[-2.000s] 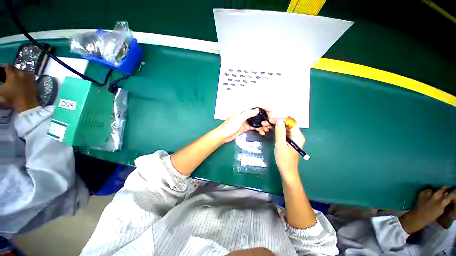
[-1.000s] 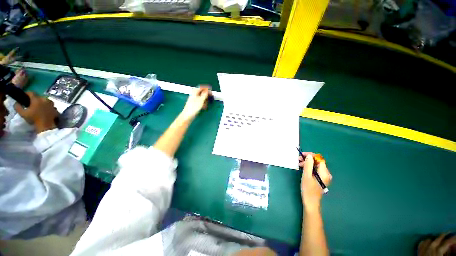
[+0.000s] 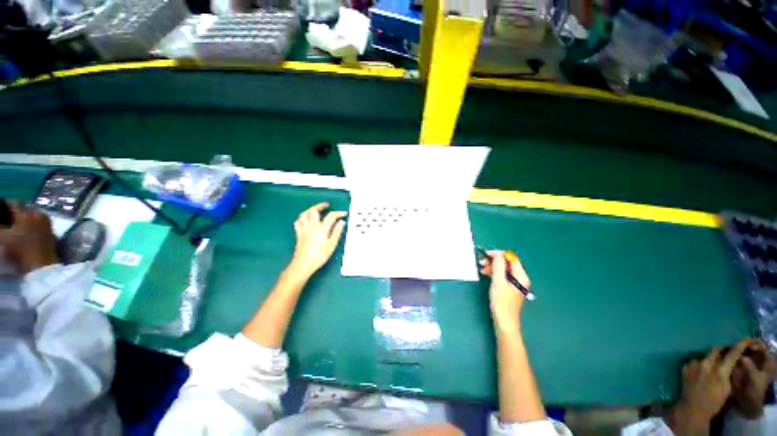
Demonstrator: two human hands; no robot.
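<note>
The white release liner sheet [image 3: 409, 247] lies on the green bench with its far half raised. Rows of small dark adhesive pieces [image 3: 375, 221] are on its left part. My left hand [image 3: 317, 239] is empty, fingers apart, beside the sheet's left edge. My right hand [image 3: 508, 285] holds the dark tweezers [image 3: 520, 287] like a pen at the sheet's right edge, with an orange-yellow finger cot [image 3: 511, 257] on a fingertip. A round black part [image 3: 322, 149] lies on the dark green conveyor lane beyond the sheet. A clear plastic bag [image 3: 407, 328] lies just below the sheet.
A blue bin [image 3: 223, 203] with crumpled bags, a green box [image 3: 139, 271] and a black cable [image 3: 98, 153] are at left. A yellow post [image 3: 446, 85] stands behind the sheet. A tray [image 3: 754, 247] is at far right. Neighbouring people's hands show at both sides.
The round black part has left my left hand and lies on the conveyor lane. My left hand has drawn back towards the sheet. The view has shifted; my right hand still holds the tweezers.
</note>
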